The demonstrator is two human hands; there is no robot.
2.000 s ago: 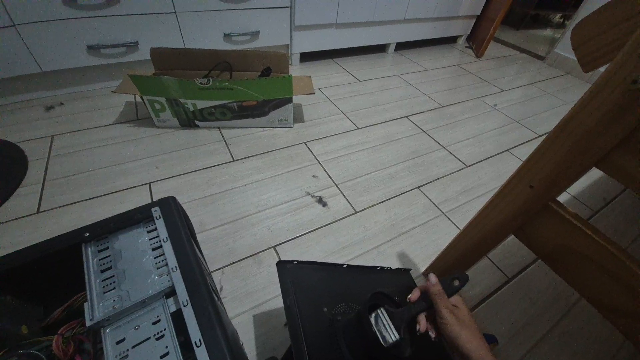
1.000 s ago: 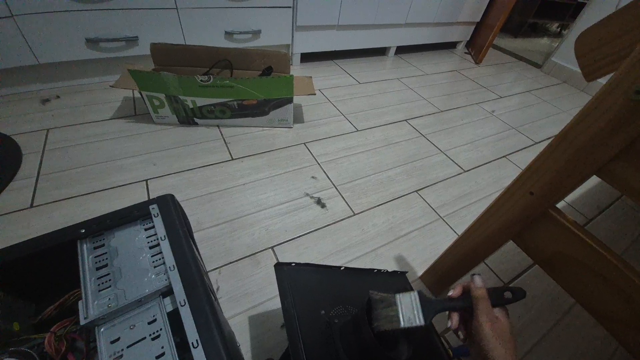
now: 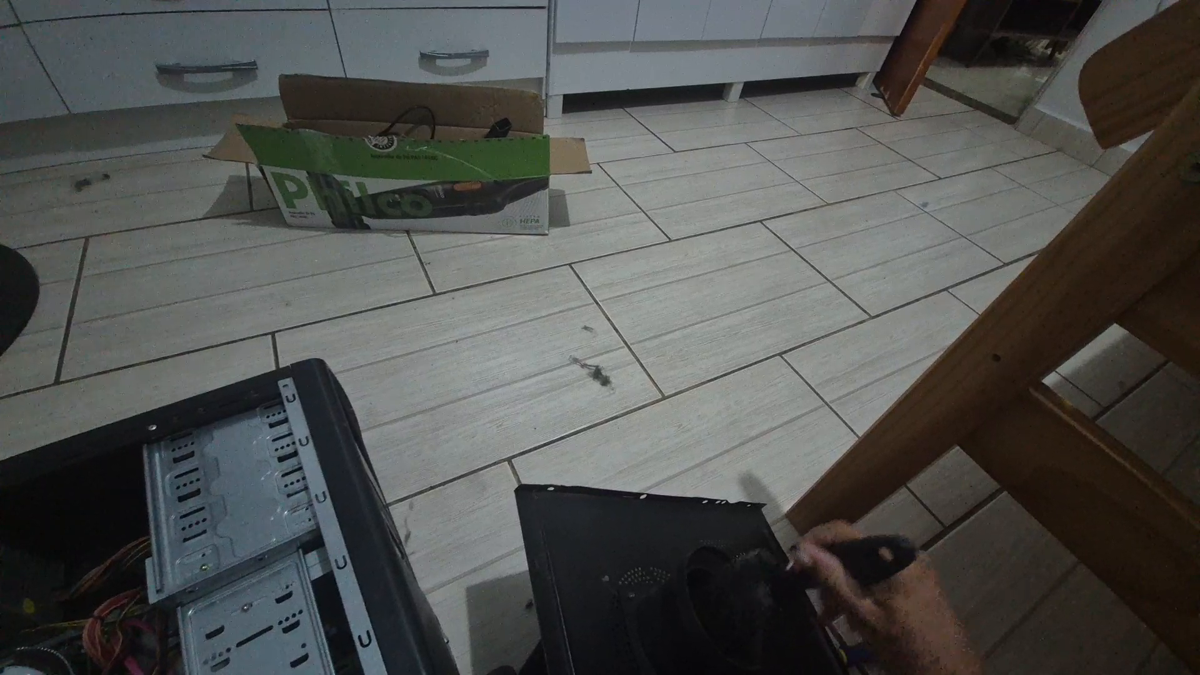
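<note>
My right hand (image 3: 877, 595) grips the black handle of a paintbrush (image 3: 877, 560) at the lower right. Its bristle end, dark and blurred, lies over the round black duct (image 3: 708, 586) on a black computer case side panel (image 3: 581, 553). The panel is tilted at the bottom centre, with vent holes beside the duct. At the lower left stands an open computer case (image 3: 342, 450) with metal drive bays (image 3: 234, 497) and coloured cables (image 3: 108, 628) inside. My left hand is not in view.
A printed cardboard box (image 3: 403, 187) with open flaps and a black cord stands on the tiled floor by white drawers (image 3: 441, 47). Dust clumps (image 3: 595, 373) lie on the floor. A wooden chair or table frame (image 3: 1012, 347) slants along the right side.
The brush bristles, seen over the panel's right part one second ago, are now over the duct, and the brush is turned differently in my right hand. The case and box have stayed put.
</note>
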